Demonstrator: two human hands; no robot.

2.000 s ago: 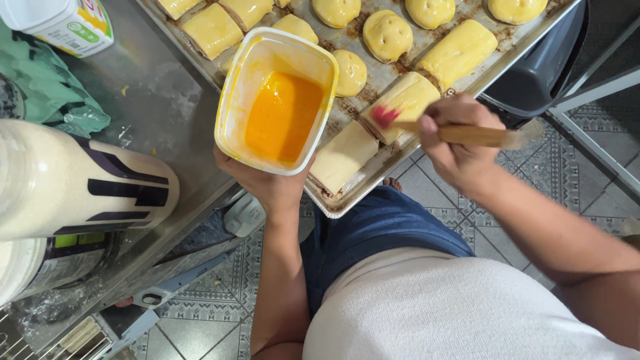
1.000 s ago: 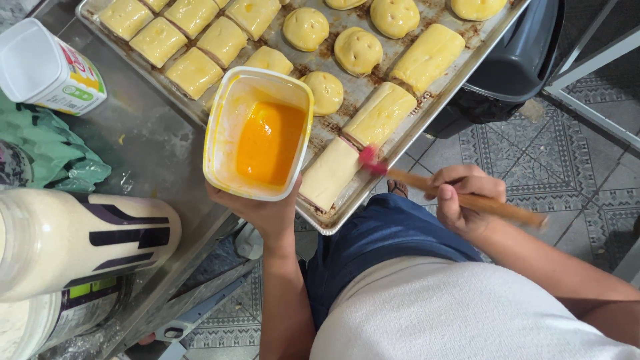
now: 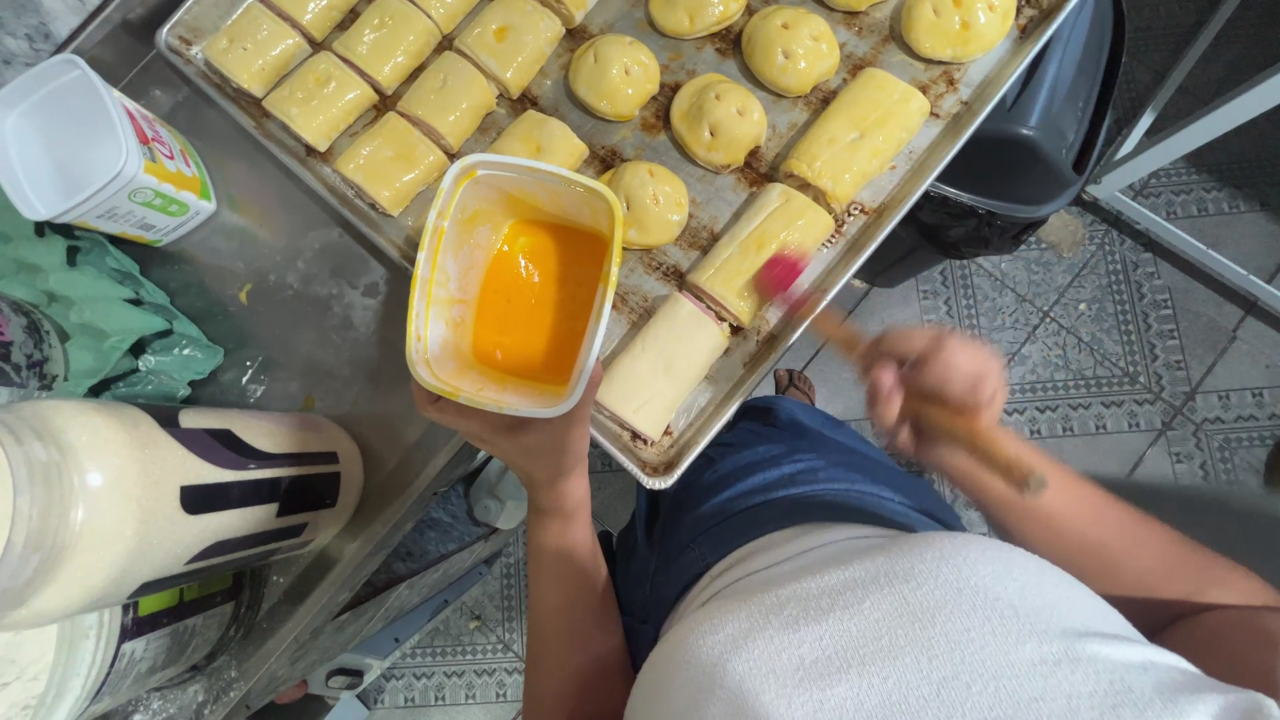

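Note:
My left hand [image 3: 520, 430] holds a white plastic tub [image 3: 430, 330] of orange-yellow egg wash [image 3: 540, 310] over the near edge of a metal baking tray [image 3: 790, 345]. In my right hand [image 3: 935, 385] is a pastry brush [image 3: 850, 335] with a wooden handle and red bristles, blurred by motion. Its head is at the right side of a long glazed pastry [image 3: 760, 250]; whether it touches is unclear. At the tray's near corner lies a paler, matte rectangular pastry [image 3: 665, 365]. Glossy round buns [image 3: 718, 120] and small rectangular pastries [image 3: 390, 165] fill the rest of the tray.
On the metal counter [image 3: 290, 300] at left stand an empty white tub [image 3: 110, 160], a green plastic bag [image 3: 110, 310] and a large jar of pale powder [image 3: 180, 500]. Behind the tray's right edge is a black bin [image 3: 1030, 130], beside a metal frame [image 3: 1190, 230].
The brush has moved from beside the pale corner pastry to the glazed pastry behind it. My left hand still holds the tub. The view has shifted slightly.

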